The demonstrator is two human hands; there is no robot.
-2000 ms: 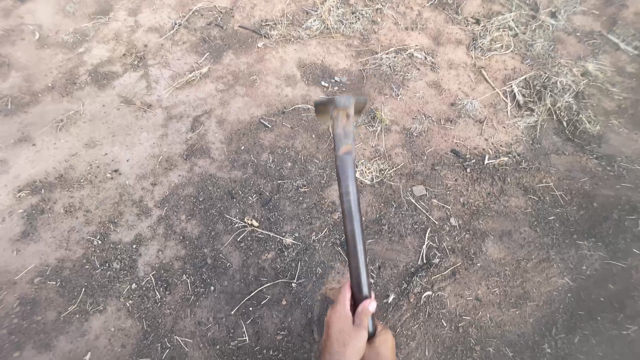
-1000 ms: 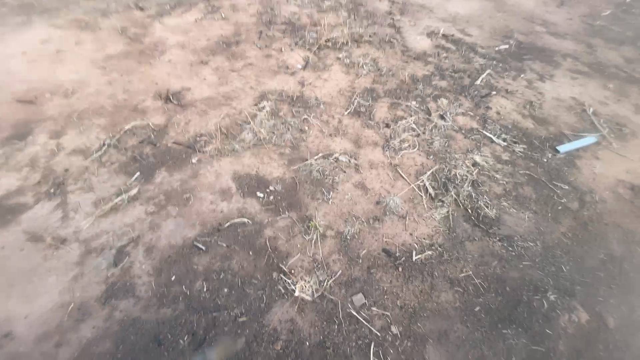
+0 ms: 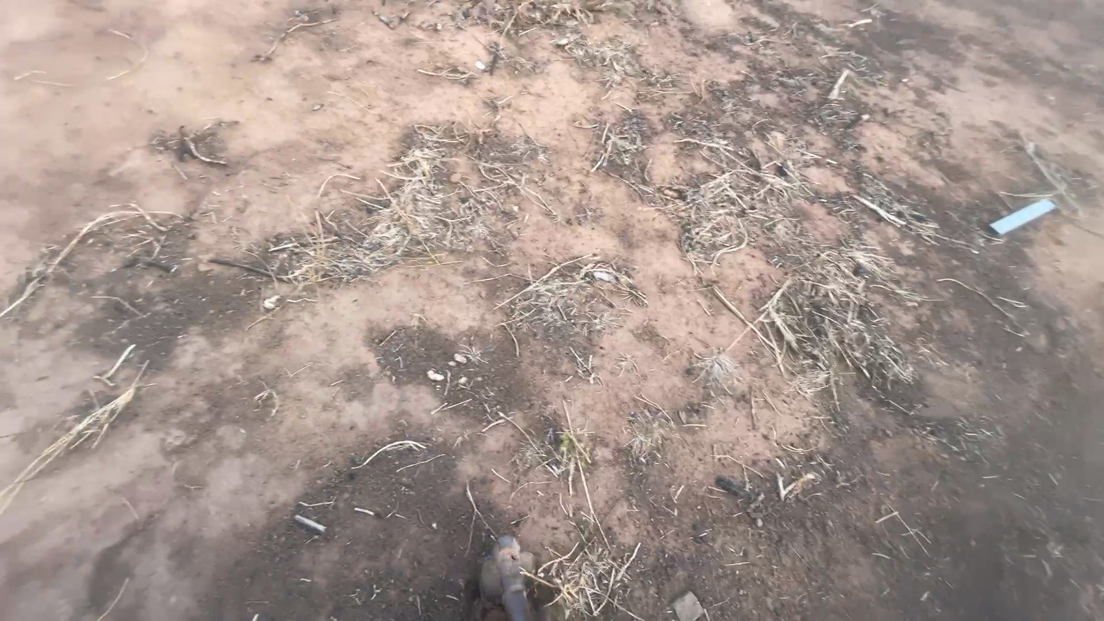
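At the bottom edge, a little left of the middle, shows the head of a long-handled hand tool point(image 3: 507, 573), perhaps a hoe or pick. It is down at the dark soil, beside a tuft of dry grass point(image 3: 588, 576). The rest of its handle is cut off by the frame's lower edge. Neither my left hand nor my right hand shows, so what they hold cannot be seen.
Clumps of dry grass point(image 3: 832, 323) lie on reddish, dark-patched soil. A light blue strip point(image 3: 1023, 216) is at the right. Dry stalks point(image 3: 73, 442) lie at the left, and a small flat stone point(image 3: 688, 606) is near the bottom edge.
Two seconds ago my hands and the tool's long handle showed in the lower middle; now only its head end shows at the bottom. One second ago the tool was out of view. The view has shifted.
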